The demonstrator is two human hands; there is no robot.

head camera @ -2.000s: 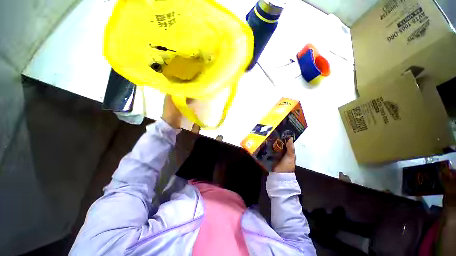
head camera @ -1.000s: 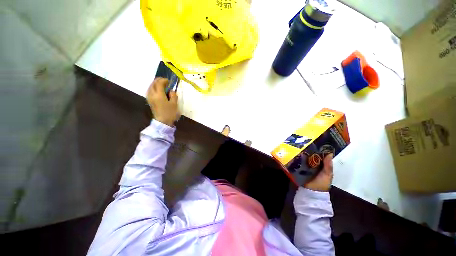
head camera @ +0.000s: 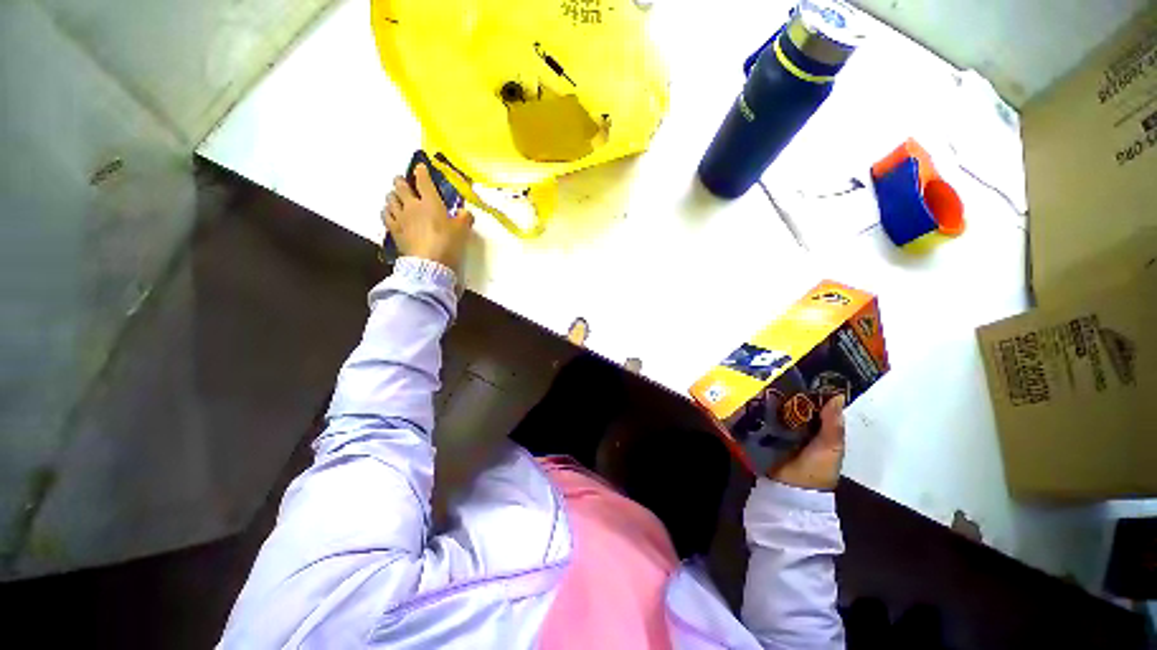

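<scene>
My left hand (head camera: 428, 225) is at the bench's front edge, with its fingers and thumb around a flat dark slab, likely a phone (head camera: 438, 175); the hand covers most of it. My right hand (head camera: 818, 447) grips the lower right part of a retail box (head camera: 789, 371), held tilted over the front edge of the bench. The box shows an orange side and a black front with a coiled orange cord picture. A yellow plastic bag (head camera: 508, 76) lies just beyond my left hand, its strap close to the slab.
A dark insulated bottle (head camera: 768, 108) is behind the box, with thin dark items near it. A ring-shaped orange, blue and yellow tape item (head camera: 916, 201) is on the white bench (head camera: 609, 260). A brown carton (head camera: 1066, 387) with open flaps is at the right.
My left hand has left the bag strap and taken hold of the dark slab. The view has shifted, so the bench items appear farther right. My right hand still holds the box.
</scene>
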